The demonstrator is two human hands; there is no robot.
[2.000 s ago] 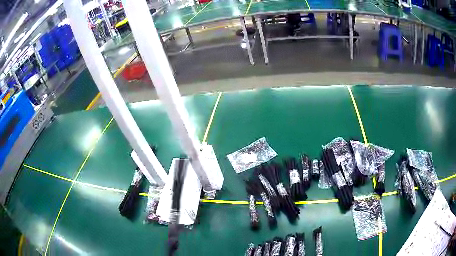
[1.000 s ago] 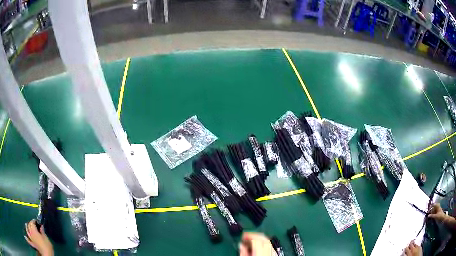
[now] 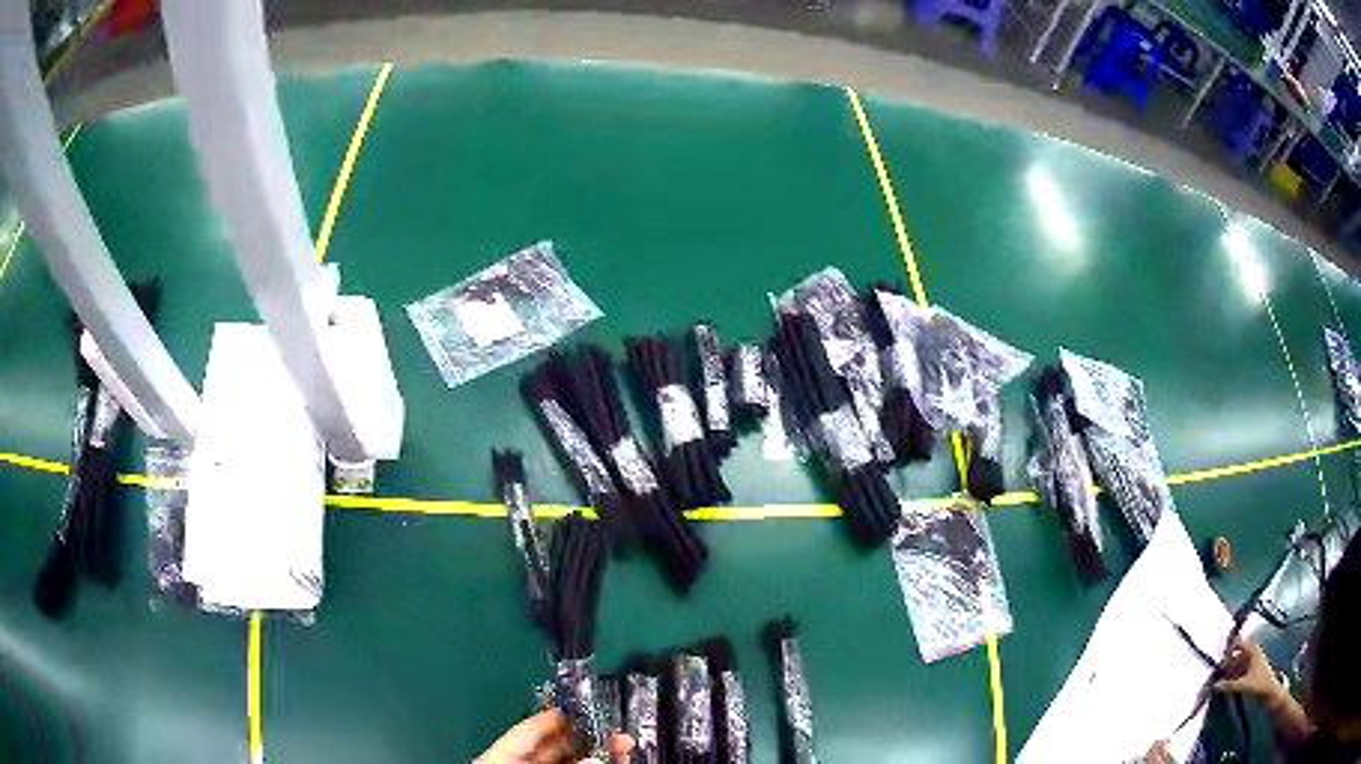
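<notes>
A bundle of black tubes (image 3: 579, 590) stands out at the bottom centre, its bare ends pointing away and its lower part in shiny clear film. My left hand (image 3: 526, 742), cut off by the bottom edge, grips the wrapped end. A small bit of skin shows just right of that end, perhaps my right hand (image 3: 621, 748), but it is mostly out of the picture. A thinner wrapped bundle (image 3: 521, 530) lies just left of the held one. Short wrapped bundles (image 3: 691, 709) lie in a row to its right, with a separate narrow bundle (image 3: 794, 694) beyond.
Longer black bundles (image 3: 624, 455) and clear bags (image 3: 505, 314) lie across the green table (image 3: 627, 179). White posts (image 3: 269, 224) and white papers (image 3: 257, 478) are at left, with more bundles (image 3: 97, 478). At right, another person's hand (image 3: 1257, 672) handles black cables over a white sheet (image 3: 1127, 657).
The view has tipped further down. My left hand has left the far-left bundles and come to the bottom centre. One central bundle is now gripped and turned more upright, apart from its neighbours.
</notes>
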